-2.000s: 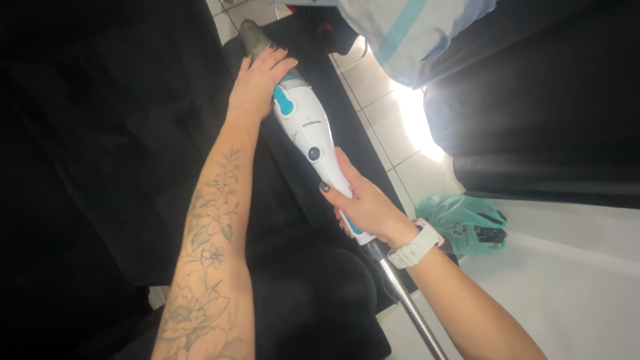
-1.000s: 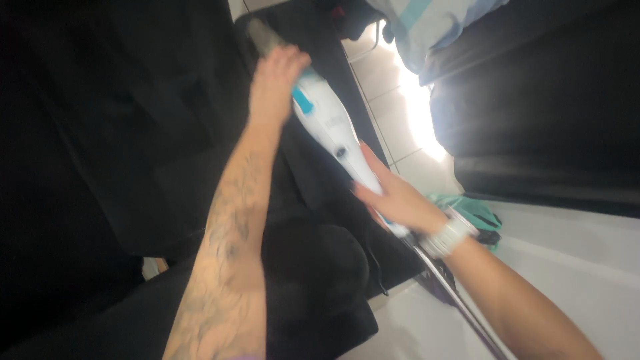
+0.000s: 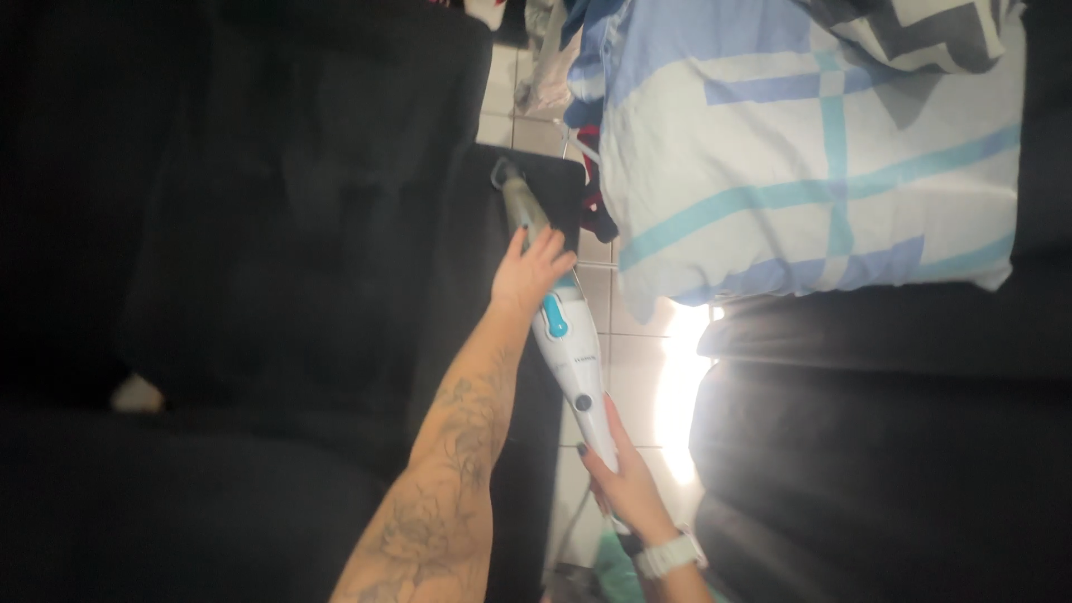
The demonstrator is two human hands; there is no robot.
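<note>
A white and teal handheld vacuum cleaner (image 3: 571, 356) slants across the middle of the head view, its greyish translucent front end pointing up and left. My left hand (image 3: 533, 266) grips the body near that front end, fingers over its top. Lower down, my right hand (image 3: 628, 486) is closed around the narrow handle, a pale watch on its wrist. The nozzle tip (image 3: 505, 173) lies over the black upholstery (image 3: 544, 180); whether it touches the fabric I cannot tell.
Black upholstery (image 3: 293, 209) fills the left. At the upper right, a pillow with blue and teal stripes (image 3: 754, 167) lies near a zigzag-patterned cloth (image 3: 930, 33). White floor tiles (image 3: 641, 368) run between dark furniture (image 3: 837, 461). A green plastic bag (image 3: 617, 569) sits at the bottom.
The view has shifted, bringing more of the pillow into sight. Both hands keep their hold on the vacuum cleaner, which now stands at a steeper angle in view.
</note>
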